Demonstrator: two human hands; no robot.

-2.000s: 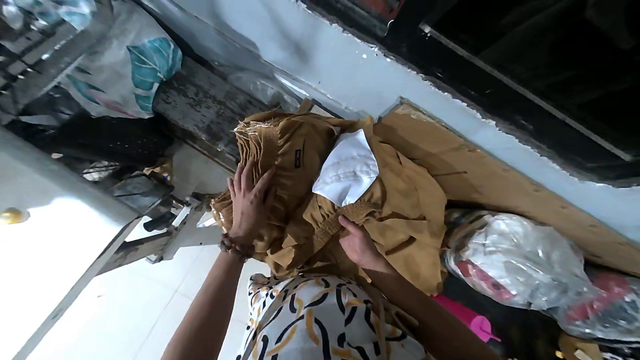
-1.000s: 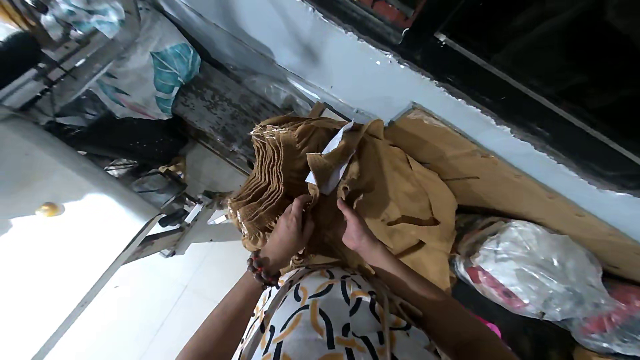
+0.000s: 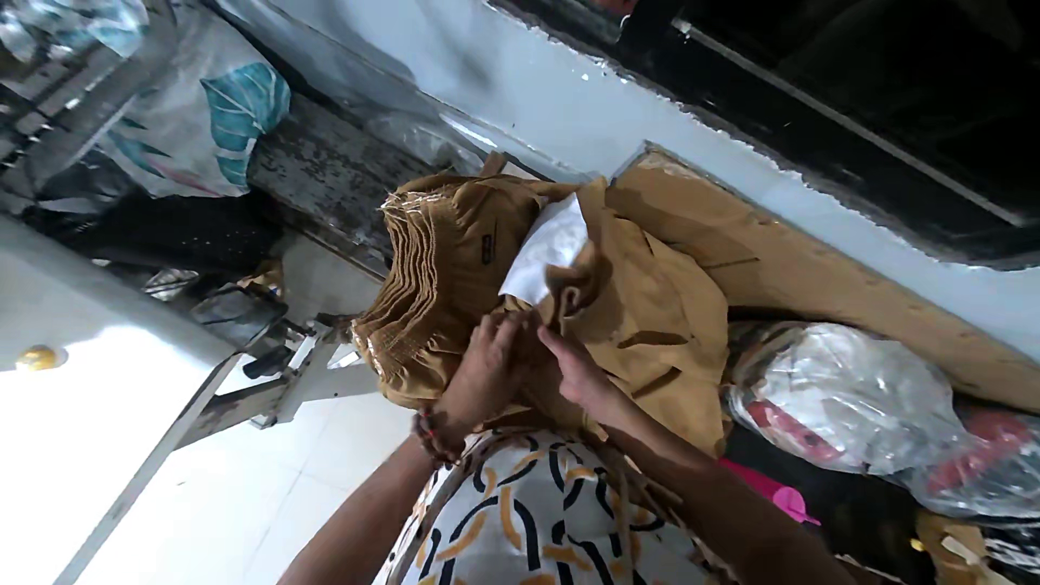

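Observation:
A stack of brown garments point(image 3: 666, 301) with gathered, elastic-looking waistbands lies across my lap, the bands layered at the left. A small dark label is on the top one. White fabric point(image 3: 548, 248) shows in a fold near the middle. My left hand point(image 3: 491, 361), with a beaded bracelet at the wrist, holds the brown cloth just below the white piece. Close beside it, my right hand point(image 3: 573, 366) is at the same bunched cloth, its thumb pointing up toward the fold. The fingertips of both hands are partly hidden in the fabric.
A cardboard sheet point(image 3: 699, 219) leans along the blue-grey wall. Plastic-wrapped bundles point(image 3: 853, 398) lie to the right, near a pink object point(image 3: 784, 500). At the left are a white table point(image 3: 89, 325) with a metal frame, a worn wooden plank point(image 3: 325, 171) and a leaf-patterned bag point(image 3: 236, 114).
Two seconds ago my left hand lay spread on the waistbands; it has moved right, beside my right hand. The white fabric was largely covered a second ago and shows more now.

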